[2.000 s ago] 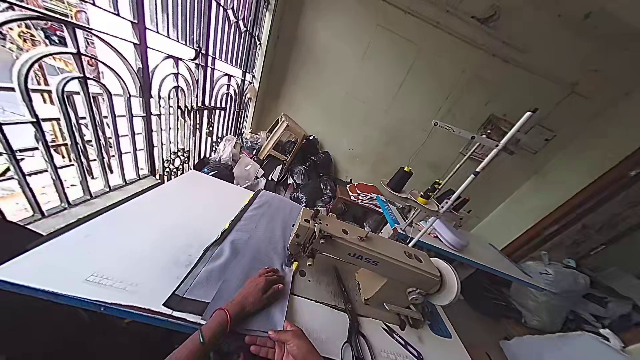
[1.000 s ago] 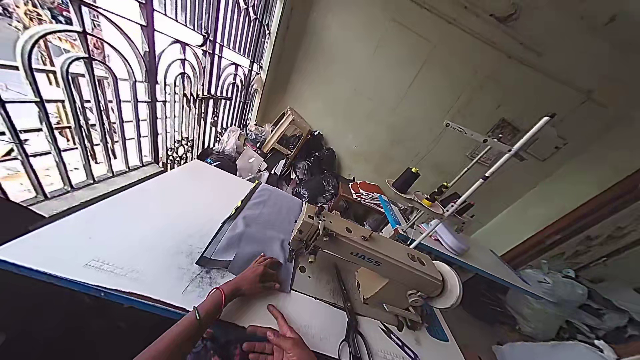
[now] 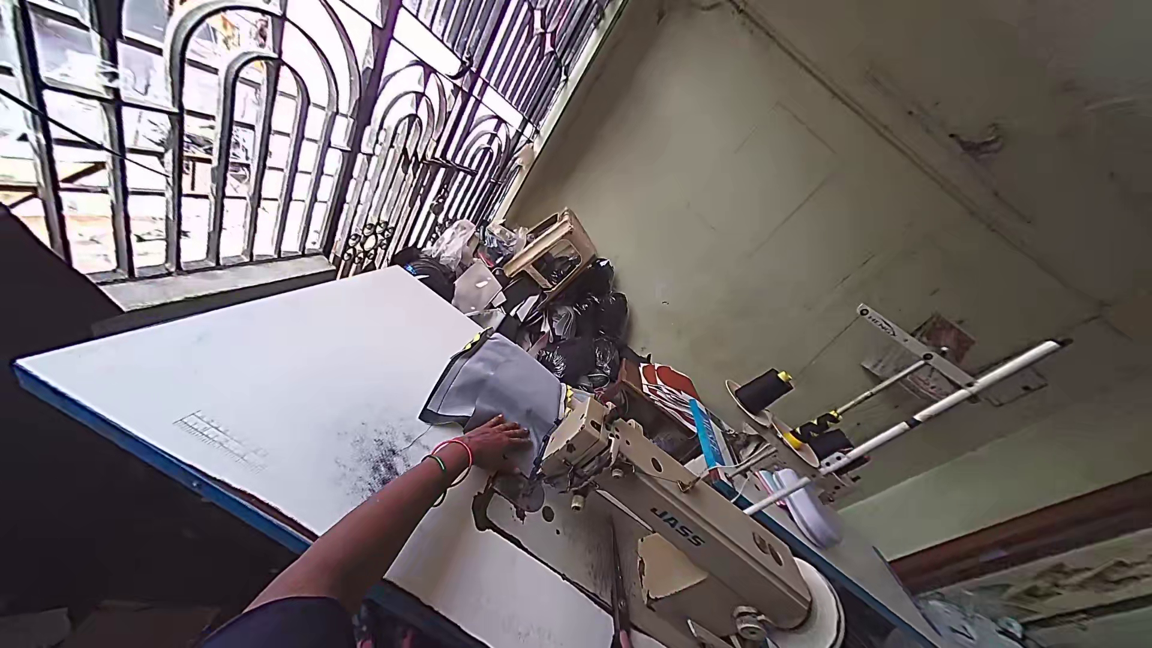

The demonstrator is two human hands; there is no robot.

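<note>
My left hand (image 3: 499,443) lies flat on grey fabric (image 3: 513,382) beside the needle end of a Jass sewing machine (image 3: 693,526). Its fingers point toward the machine head, and colored bands circle the wrist. The fabric has a dark edge at its left and runs up to the presser foot area, where the machine head hides part of it. My right hand is out of view. Part of a pair of scissors (image 3: 619,576) shows near the machine's base, at the lower edge of the view.
The white table (image 3: 297,378) has a blue edge. Behind it are black plastic bags (image 3: 585,337) and a wooden stool (image 3: 553,252). A thread stand (image 3: 900,427) with black thread cones (image 3: 763,390) rises at the right. A barred window (image 3: 261,135) is at the left.
The grey fabric has moved away from me past the machine head, with my left hand following on it. My right hand, seen near the table's front edge before, has left the view.
</note>
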